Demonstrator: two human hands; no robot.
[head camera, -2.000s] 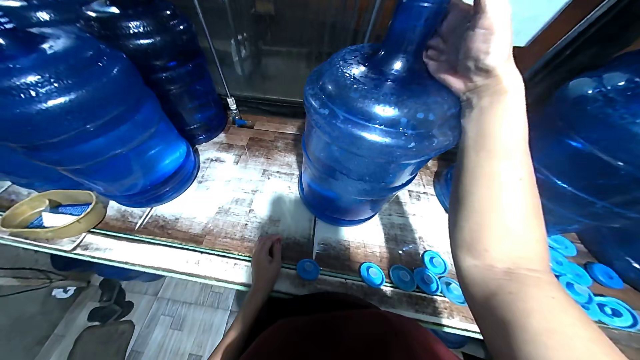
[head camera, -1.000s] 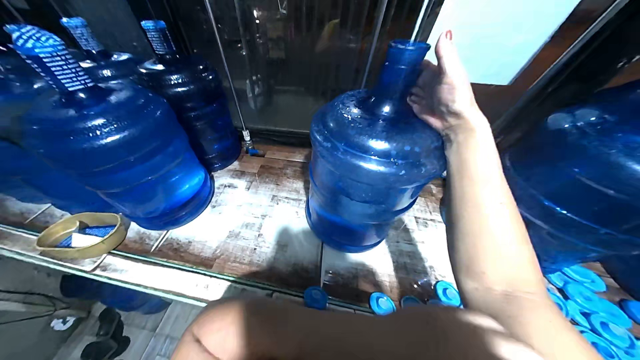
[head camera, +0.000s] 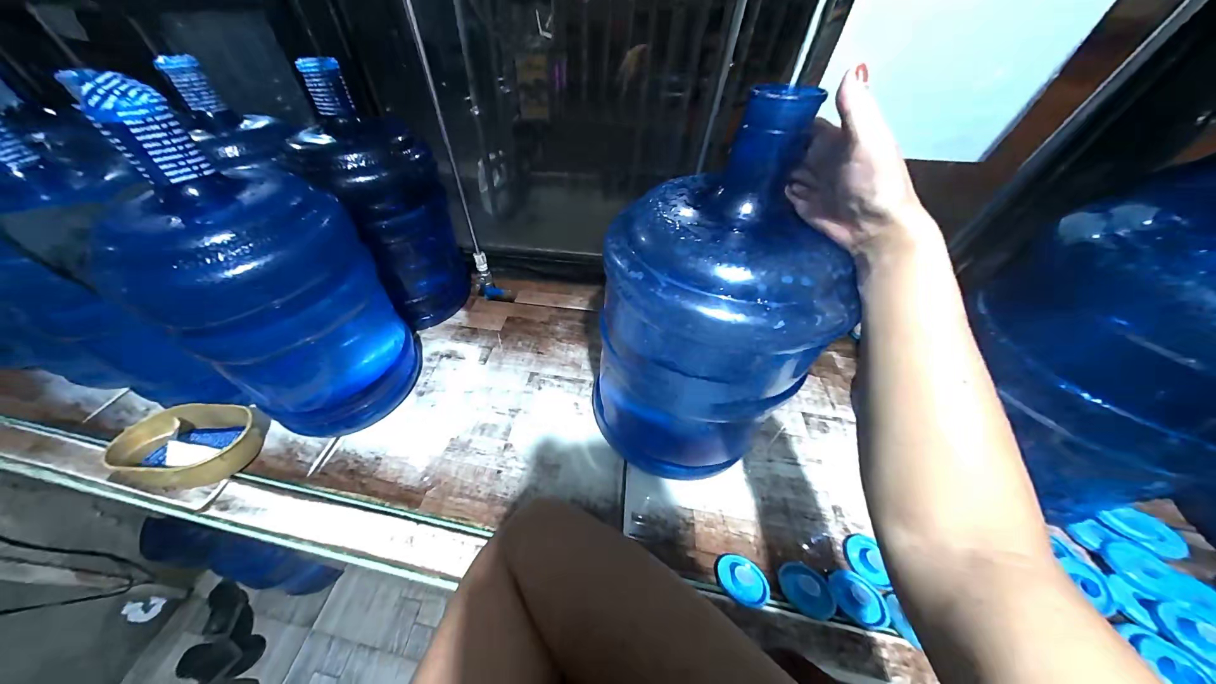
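Observation:
A large blue plastic water bottle (head camera: 727, 323) with an uncapped neck stands on the wood-patterned surface (head camera: 513, 380). My right hand (head camera: 850, 180) is at the right side of its neck, thumb up, the other fingers partly hidden behind the neck. A bent bare limb, apparently my left elbow, shows at the lower middle; my left hand is out of view. Round blue plastic caps (head camera: 743, 580) lie near the front edge, and a pile of more caps (head camera: 1140, 570) is at the lower right.
Several blue bottles with printed wraps over their necks, one at the front (head camera: 256, 275), stand at left. A roll of tan tape (head camera: 185, 446) lies by the front edge. Another large blue bottle (head camera: 1102, 332) is at right. Dark glass panels (head camera: 589, 142) stand behind.
My left hand, seen near the front edge two seconds ago, has gone out of view, and a bent limb has come into the lower middle. The right hand has stayed at the bottle's neck.

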